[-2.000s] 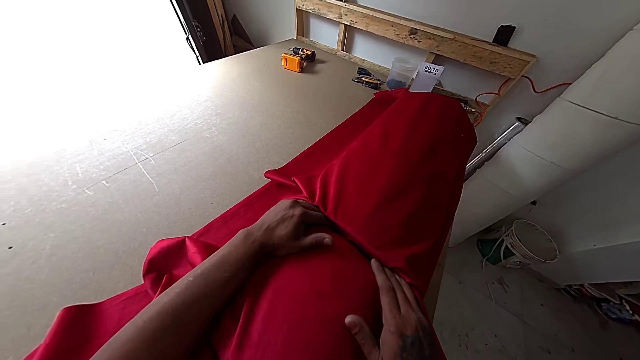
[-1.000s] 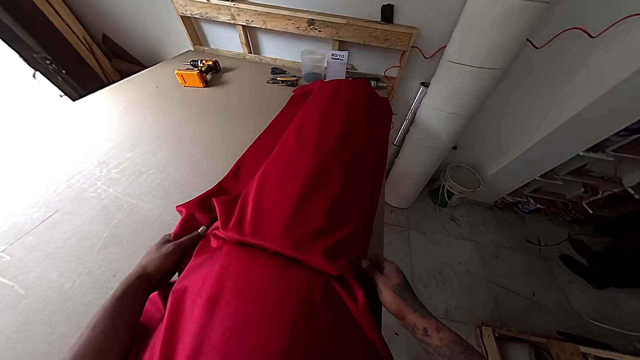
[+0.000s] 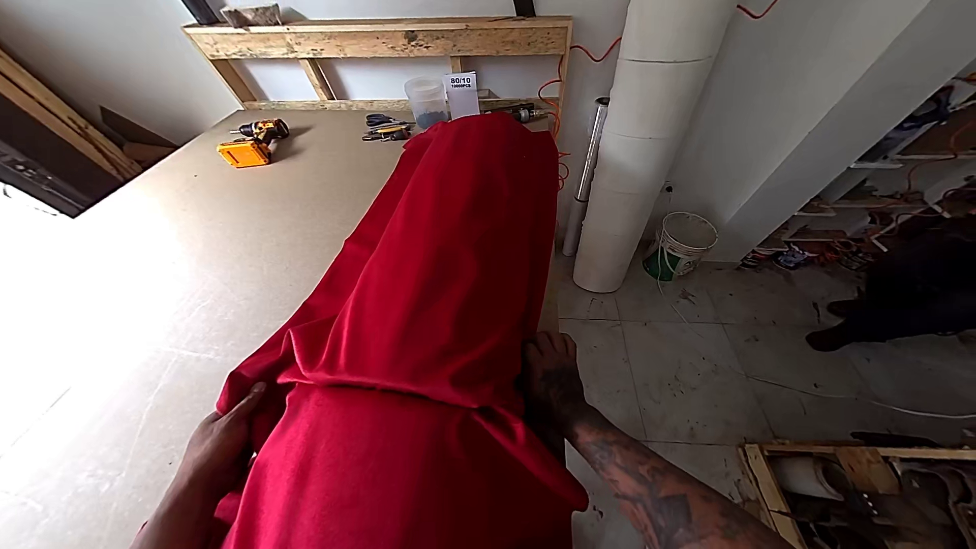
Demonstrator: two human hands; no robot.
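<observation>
Red fabric covers a long, bulky form lying along the right edge of a worktable, with a deep crease across its middle. At the crease's left end, my left hand grips the fabric's edge, thumb on top and fingers partly hidden. On the other side, my right hand lies against the side of the form at the table edge. Its fingertips are bent in by the fabric, and whether they pinch any cloth cannot be seen.
A cordless drill, pliers, a plastic cup and a white box stand at the table's far end. Right of it are a large white roll, a bucket, a wooden crate and a person's dark shoe.
Both hands were on top of the fabric near the crease two seconds ago; they are now apart at its left and right sides. The view has swung right.
</observation>
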